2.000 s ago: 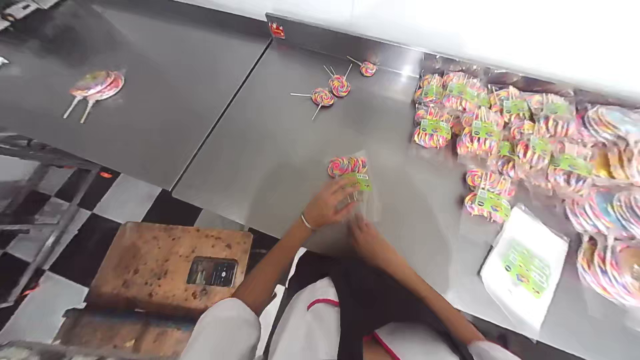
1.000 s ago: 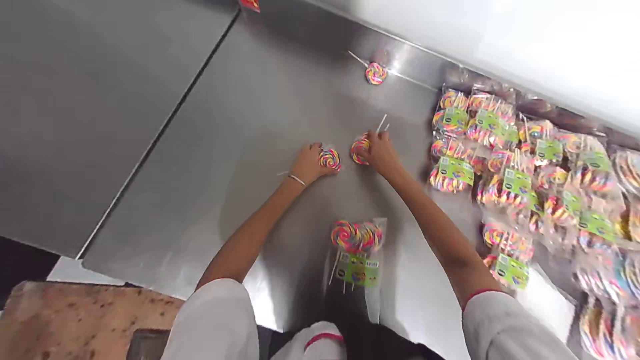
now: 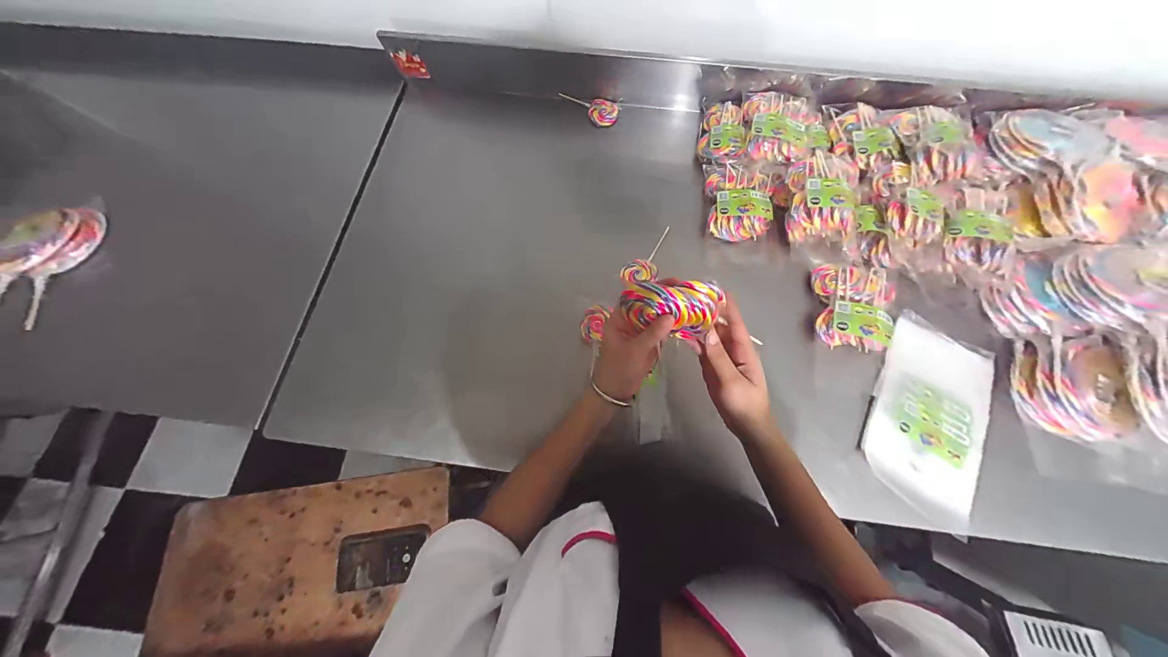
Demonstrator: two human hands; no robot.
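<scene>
My left hand [image 3: 631,351] grips a bunch of swirl lollipops [image 3: 675,306] with multicoloured heads, held above the steel table. My right hand [image 3: 737,365] has its fingertips against the right side of the same bunch. A single swirl lollipop [image 3: 639,271] shows just beyond the bunch, its stick pointing away. Another swirl head [image 3: 595,324] is at the left of my left hand. A clear bag [image 3: 651,411] lies below the hands, partly hidden by them. One more lollipop [image 3: 603,112] lies near the table's back edge.
Bagged lollipops with green labels [image 3: 830,192] fill the right back of the steel table [image 3: 456,274]. Larger bagged lollipops [image 3: 1077,392] lie at far right, beside a stack of clear bags [image 3: 931,420]. Two large lollipops [image 3: 68,239] lie at far left. A stained brown box [image 3: 292,547] stands below.
One second ago each hand was at a separate lollipop on the table, with the bagged bunch nearer my body. Now both hands are together at a raised bunch. The view has shifted.
</scene>
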